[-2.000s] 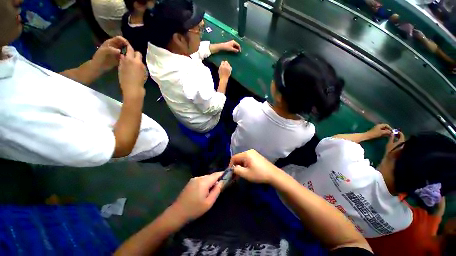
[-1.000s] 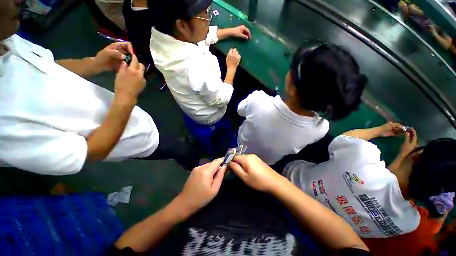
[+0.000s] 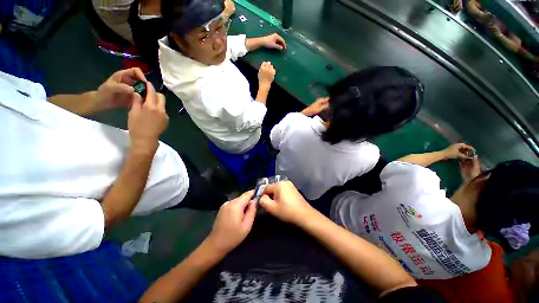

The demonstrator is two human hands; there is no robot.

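Note:
A small component (image 3: 264,185), dark with pale and silvery parts, is held in mid-air in front of my chest. My left hand (image 3: 234,220) pinches it from the left with thumb and fingers. My right hand (image 3: 285,201) grips it from the right, its fingers over the near side. Both hands are bare and meet at the piece. The fingers hide part of it, and its exact type cannot be told.
A standing person (image 3: 71,160) at the left holds a small dark green piece. Three seated workers line the green bench edge (image 3: 307,59) beside the metal conveyor (image 3: 402,59). A blue crate (image 3: 65,275) stands lower left, near a crumpled pale sheet (image 3: 137,243) on the floor.
The piece has been turned between my fingers, and my hands have shifted slightly left. The nearest capped worker has turned their head this way. The standing person has moved a little down and left in view.

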